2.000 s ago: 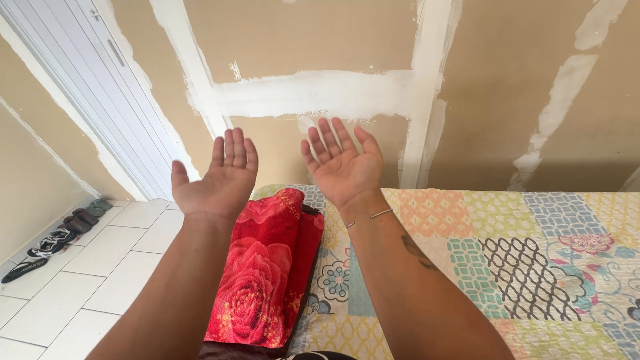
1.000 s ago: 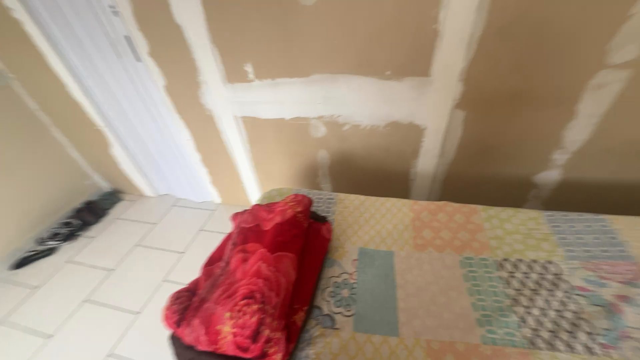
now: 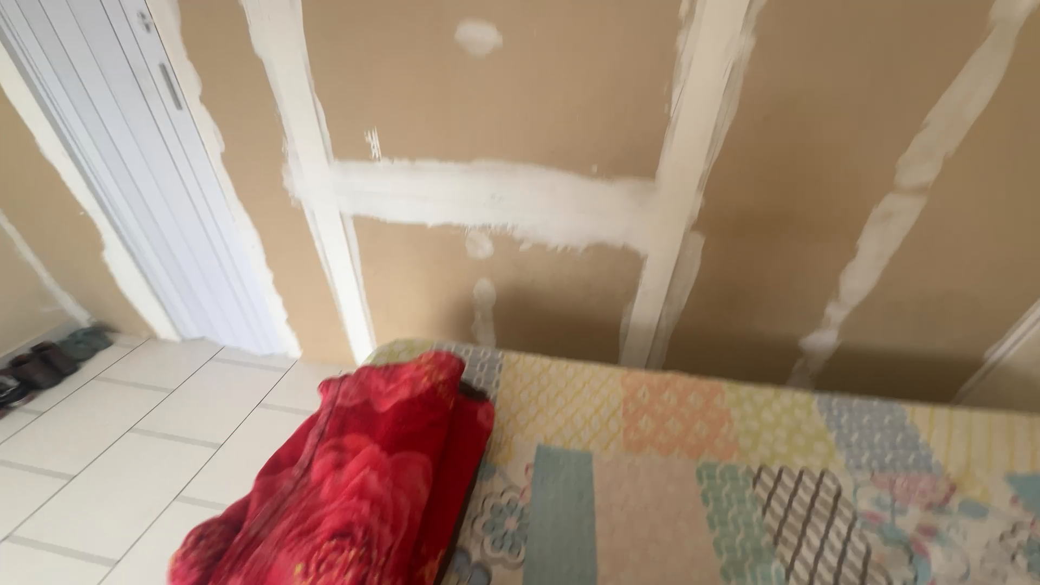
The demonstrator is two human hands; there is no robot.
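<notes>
Neither my left hand nor my right hand shows in the head view now. A folded red blanket with a rose pattern lies on the left end of a bed, its lower part cut off by the frame's bottom edge. Dark edging shows along the blanket's right side. Under it, a patchwork-print bed cover in yellow, orange, blue, green and pink spreads to the right.
Behind the bed stands a drywall wall with white joint compound over its seams. A white folding door is at the upper left. Several dark shoes line the wall's foot on the white tiled floor.
Both hands, raised open with palms showing above the bed two seconds ago, have left the view. The red blanket remains at the bed's left end.
</notes>
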